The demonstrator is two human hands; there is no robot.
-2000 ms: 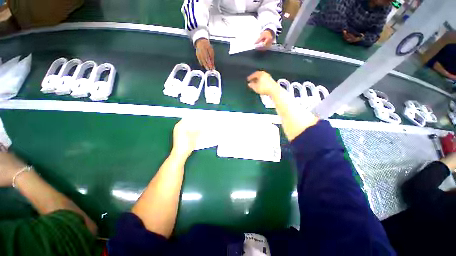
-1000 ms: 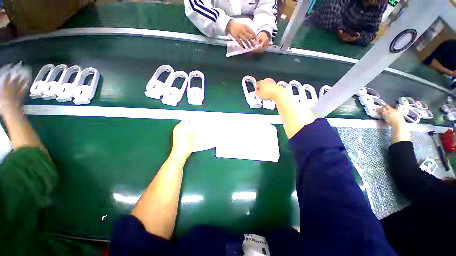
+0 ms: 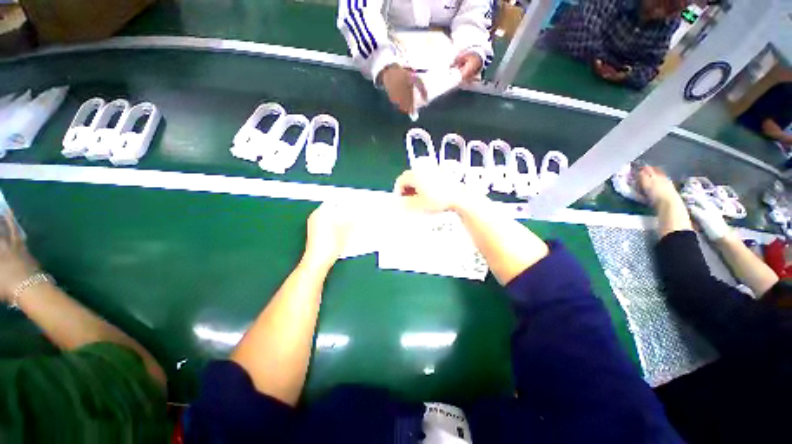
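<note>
My left hand grips the left end of a thin white bag at the near edge of the belt. My right hand is at the bag's upper edge, fingers curled; glare hides whether it holds anything. A stack of flat white bags lies on the green table, partly under my right wrist. White looped parts stand in a row on the belt just beyond my right hand, with three more to the left.
More looped parts and white bags lie on the belt at far left. A slanted white post crosses at right, beside bubble wrap. People work opposite and on both sides.
My right hand has come back from the looped parts to the white bag. My left hand has stayed nearly still. The groups at left have shifted left. Hands of people around me have moved.
</note>
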